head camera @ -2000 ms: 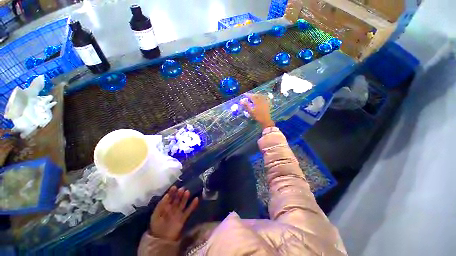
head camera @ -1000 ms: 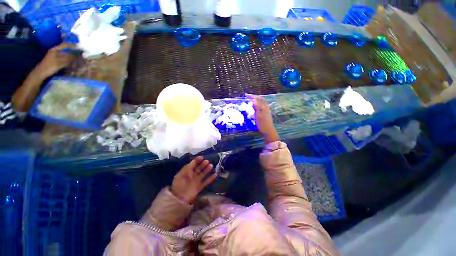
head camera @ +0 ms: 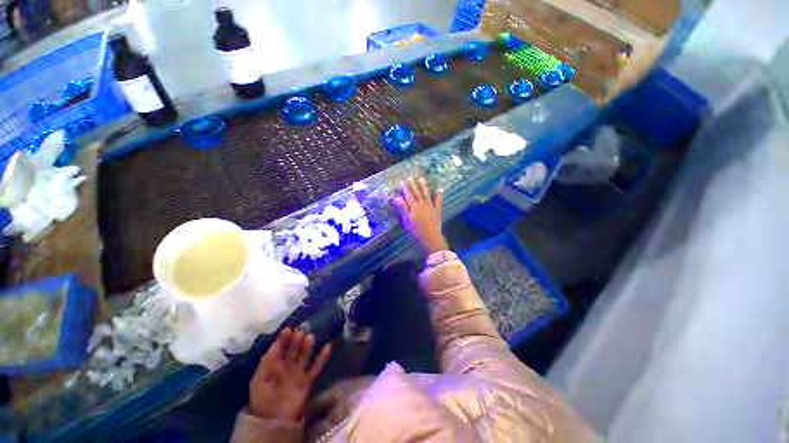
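My right hand [head camera: 420, 210] lies on the bench edge with its fingers spread, beside a pile of small white pieces [head camera: 329, 231] lit blue-violet. It holds nothing that I can see. My left hand [head camera: 287, 368] is over my lap, below the bench edge, palm up with fingers apart and empty. A white tub [head camera: 205, 261] with pale yellow inside stands on crumpled white cloth [head camera: 234, 324] at the left of the pile. Duller whitish pieces [head camera: 130, 342] lie left of the tub.
Blue domes [head camera: 399, 139] sit spaced on the brown mesh belt [head camera: 199, 190]. Two dark bottles [head camera: 237, 56] stand on its far edge. A shallow blue tray [head camera: 76, 322] and a large crate [head camera: 99, 86] are at left. A white wad [head camera: 497, 141] lies at right, above a lower blue crate [head camera: 554, 303].
The view has swung back from its turn to the left. My right hand's fingers have spread beside the white pile; my left hand stays open over the lap.
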